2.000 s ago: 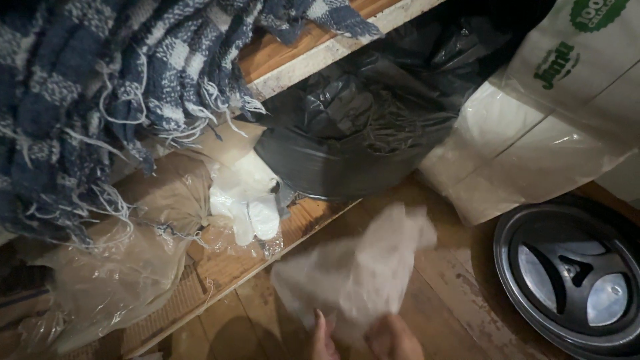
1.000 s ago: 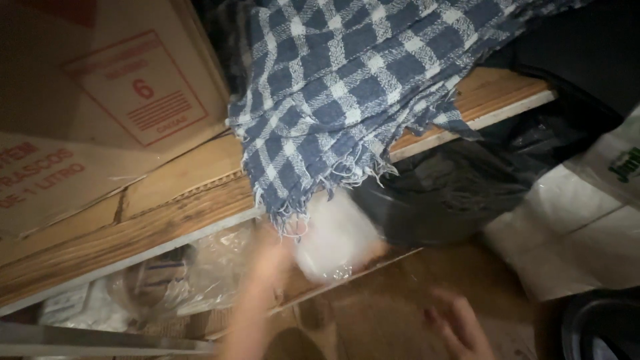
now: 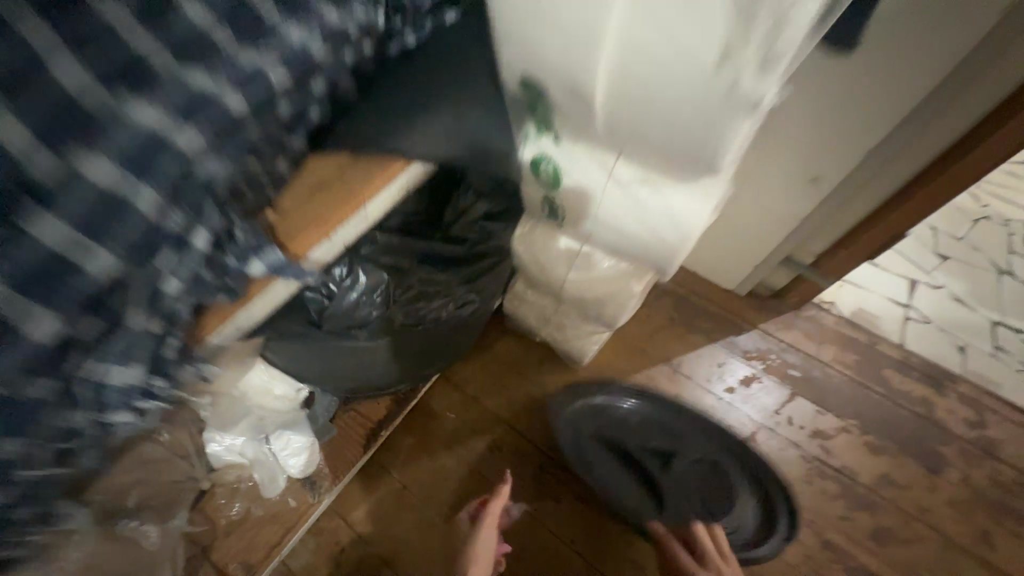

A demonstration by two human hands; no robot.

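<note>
My right hand (image 3: pixel 694 548) is at the near edge of a round black plastic lid (image 3: pixel 680 472), its fingers touching or overlapping the rim; the lid is tilted above the wooden floor. My left hand (image 3: pixel 490 524) is left of the lid, thumb up, with a small pinkish or clear thing by its fingers that is too blurred to name. Whether that hand grips it cannot be told. White plastic bags (image 3: pixel 264 432) lie bunched on the low wooden shelf at the left.
A blue and white checked cloth (image 3: pixel 104 240) hangs over the upper shelf (image 3: pixel 344 192). Beneath it stands a black container with a black plastic bag (image 3: pixel 400 296). A tall white plastic package with green print (image 3: pixel 624 192) stands beside it. Pale patterned flooring (image 3: pixel 960 280) lies at the right.
The view has swung to the right. The whitish bag near my hands two seconds ago is no longer between them. The black lid, flat on the floor then, is now tilted, with my right hand at it.
</note>
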